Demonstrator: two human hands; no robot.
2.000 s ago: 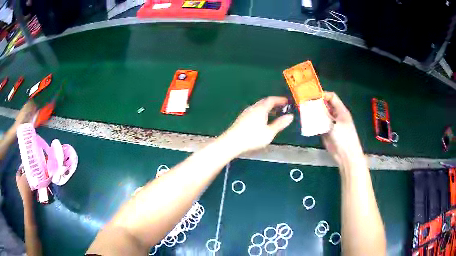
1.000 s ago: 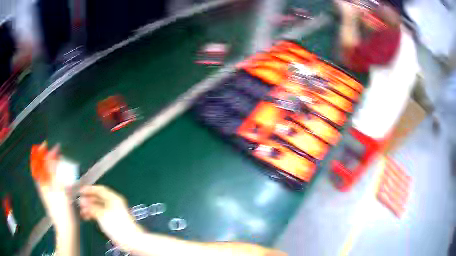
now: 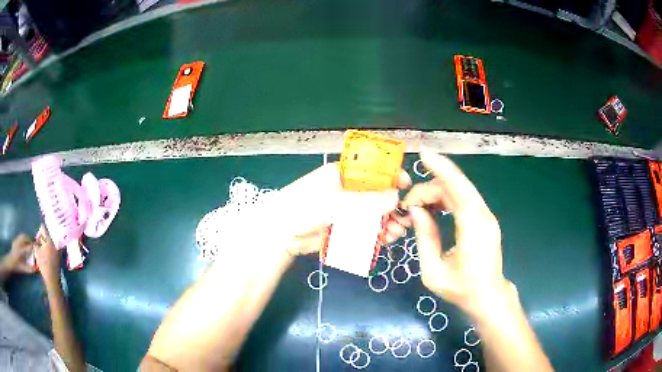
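An orange phone housing (image 3: 372, 161) is tilted above a phone part with a white rectangular panel (image 3: 354, 243) and an orange edge. My left hand (image 3: 308, 207) is closed around the middle of them, its fingers covering where they meet. My right hand (image 3: 461, 229) is at their right side, thumb and forefinger pinched on a tiny dark part (image 3: 403, 211) beside the left fingertips. What the dark part is cannot be made out. White rings (image 3: 400, 274) lie on the green surface below, with a heap of them (image 3: 218, 227) left of my left hand.
A worn metal strip (image 3: 239, 144) crosses the green surface. Beyond it lie orange phones (image 3: 183, 91), one with a dark screen (image 3: 473, 86). A pink fan-like object (image 3: 62, 203) and another person's hands (image 3: 45, 254) are at left. A black tray (image 3: 617, 200) with orange phones is at right.
The view swung right to the tray and back. The housing and white panel went from my right hand to my left. My right hand now pinches a small dark part, earlier in my left.
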